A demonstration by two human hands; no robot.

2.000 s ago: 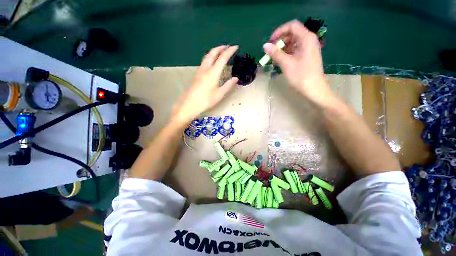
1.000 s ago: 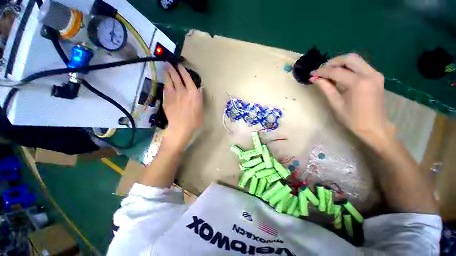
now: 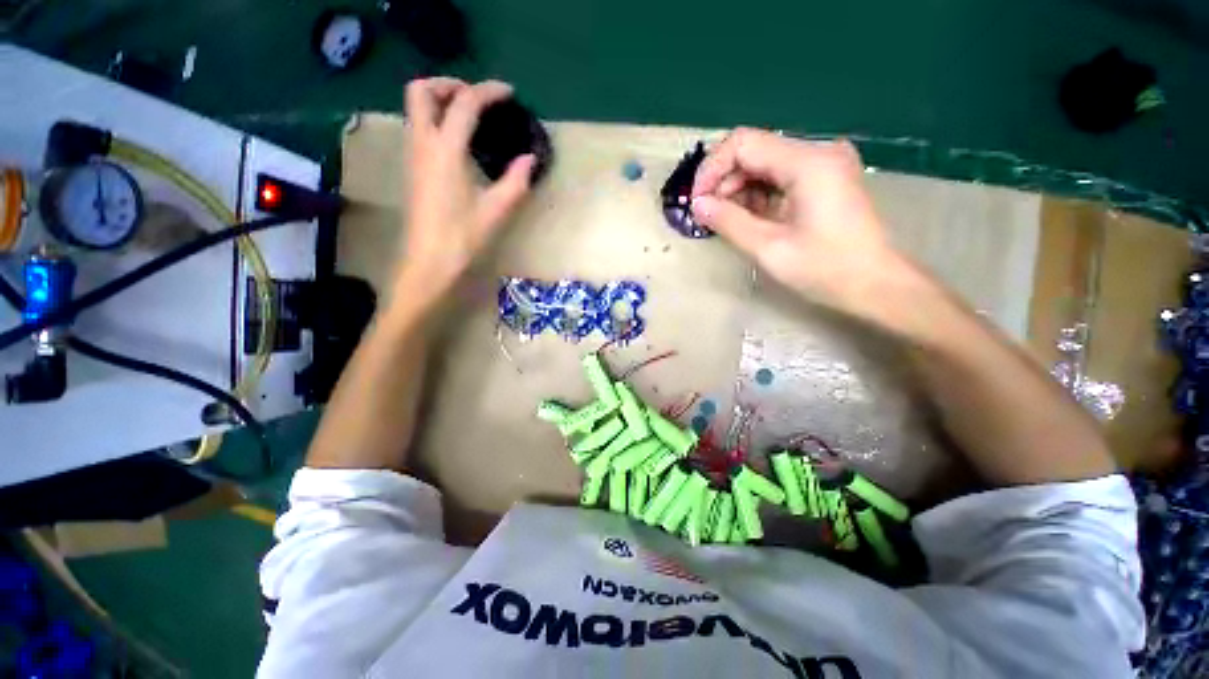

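My left hand (image 3: 458, 173) holds a round black housing (image 3: 509, 141) between thumb and fingers at the upper left of the cardboard. My right hand (image 3: 782, 199) has its fingertips pinched at a second black housing (image 3: 684, 194) lying on the cardboard; a small pale or pink bit shows at the fingertips, too small to name. A linked strip of blue-and-white circuit boards (image 3: 573, 309) lies below and between the hands. A pile of green battery cells (image 3: 676, 484) with red leads lies nearest my body.
A white box (image 3: 146, 318) with a pressure gauge (image 3: 93, 204) and hoses stands at left, black round parts (image 3: 342, 318) beside it. The green belt (image 3: 796, 66) runs beyond, carrying black housings (image 3: 1107, 90). Blue wired boards (image 3: 1180, 544) lie at far right. Teal dots lie on the cardboard.
My left hand moved from the cardboard to the black parts by the box, and now holds a black housing. The green cell formerly in my right hand no longer shows there.
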